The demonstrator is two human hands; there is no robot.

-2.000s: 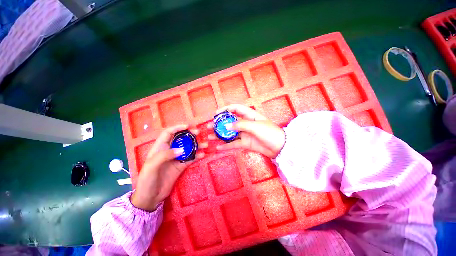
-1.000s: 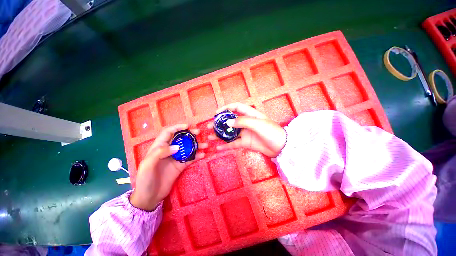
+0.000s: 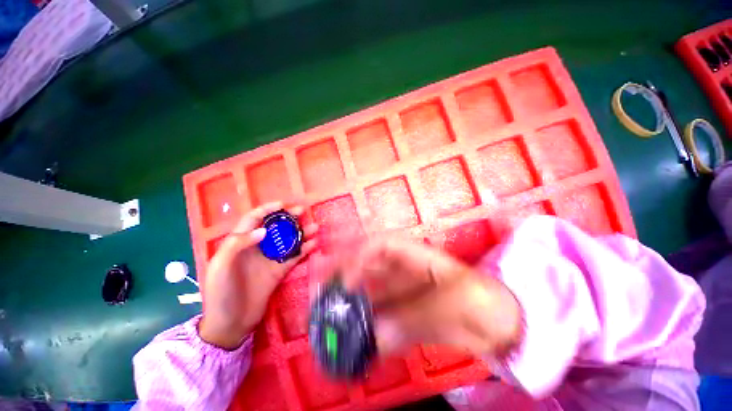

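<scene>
My left hand [image 3: 241, 281] holds a round smartwatch [image 3: 281, 236] at its edge, thumb at the rim; its screen is lit blue with white lines. My right hand [image 3: 437, 297] is blurred and holds a second watch [image 3: 343, 331], dark with a green mark on its screen, above the lower middle of the tray. The red-orange foam tray [image 3: 468, 143] lies tilted under both hands. Its visible pockets hold no watch; some pockets are hidden by my hands and sleeves.
A dark watch [image 3: 117, 284] lies left of the tray, near a white round item [image 3: 176, 271] on a stem. A pale metal post [image 3: 64, 204] stands at left. Tape rings [image 3: 640, 110] and a thin stick [image 3: 673, 128] lie at right, near another tray [image 3: 706, 50] holding dark items.
My right hand has moved down and towards me with its watch, whose screen went from blue to dark, now with a green mark. My left hand's watch sits slightly further left, still lit blue.
</scene>
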